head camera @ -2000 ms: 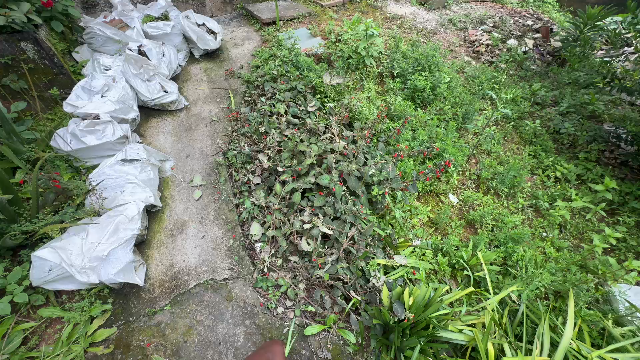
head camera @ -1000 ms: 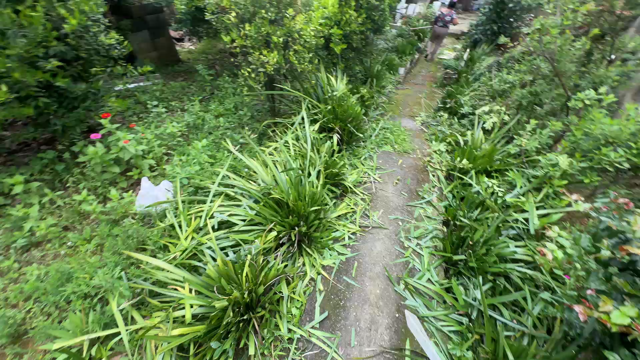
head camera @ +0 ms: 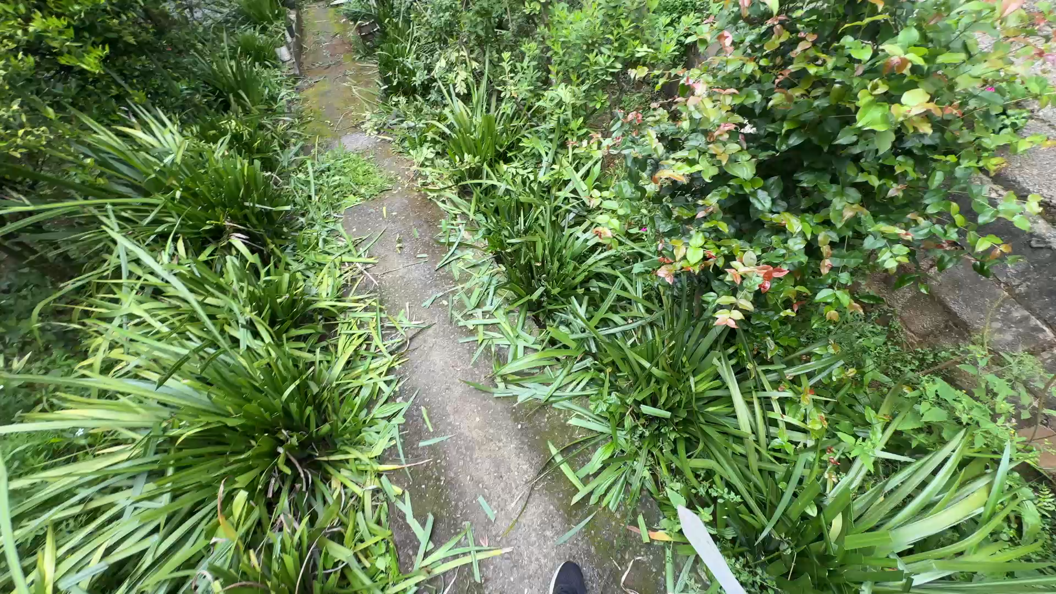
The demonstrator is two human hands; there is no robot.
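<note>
Neither of my hands shows in the head view. A long pale metal blade [head camera: 708, 549], its handle cut off by the bottom edge, points up and left at the lower right; whatever holds it is out of frame. The tip lies over the right edge of the concrete path [head camera: 487, 445], beside a clump of strap-leaved plants [head camera: 660, 404]. The toe of a dark shoe [head camera: 568, 577] with a pale rim shows on the path, left of the blade. Cut leaf pieces [head camera: 435, 440] are scattered on the concrete.
Large strap-leaved clumps [head camera: 272, 412] lean toward the path from the left. A shrub with green and reddish leaves [head camera: 792, 181] stands at the upper right, with a stone or concrete edge [head camera: 990, 305] behind it. Farther up, the path is mossy and narrow between plants.
The view has swung from white sacks and a weedy bed to the plant-lined path. The person seen far up the path one second ago is out of frame. More of the blade shows now.
</note>
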